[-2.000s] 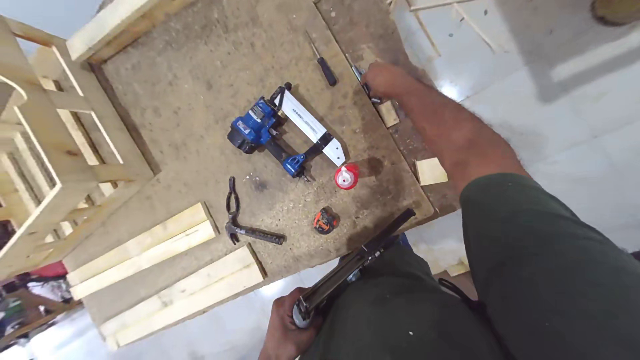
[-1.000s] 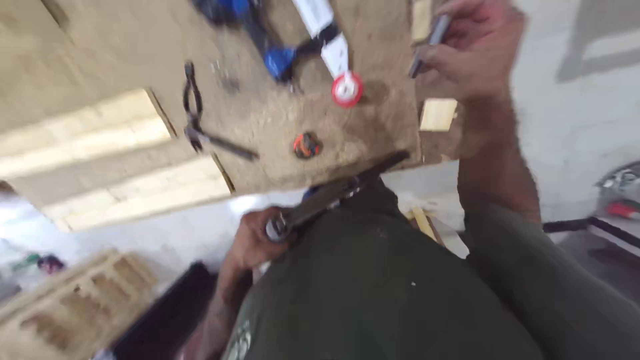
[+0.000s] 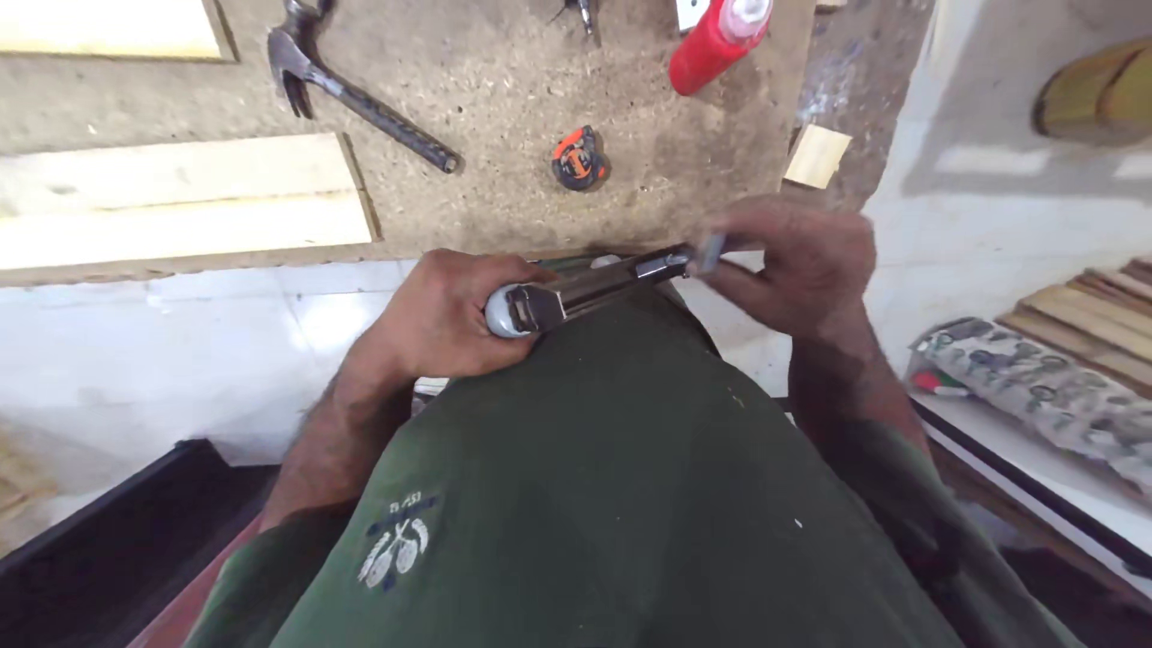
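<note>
My left hand (image 3: pixel 454 310) is closed around the rounded end of a dark metal tool (image 3: pixel 598 286), likely a nail gun or stapler, held across my lap near the table edge. At the tool's far end, my right hand (image 3: pixel 792 261) pinches a small grey strip (image 3: pixel 711 252), possibly a strip of nails or staples. The strip meets or nearly meets the tool; contact is unclear. On the table above lie an orange and black tape measure (image 3: pixel 578 159) and a claw hammer (image 3: pixel 360 103). A red bottle (image 3: pixel 711 49) with a translucent cap is farther up.
Pale wooden boards (image 3: pixel 180 198) lie at the left of the worktable (image 3: pixel 504 90). A small wood block (image 3: pixel 817 156) sits near its right edge. Stacked wood strips (image 3: pixel 1089 315) and a patterned bundle (image 3: pixel 1026 387) are at the right, beside a dark bar.
My right hand has come from the table's right side down to the tool's end, bringing the grey strip. My left hand keeps hold of the tool. The view has moved closer over my lap.
</note>
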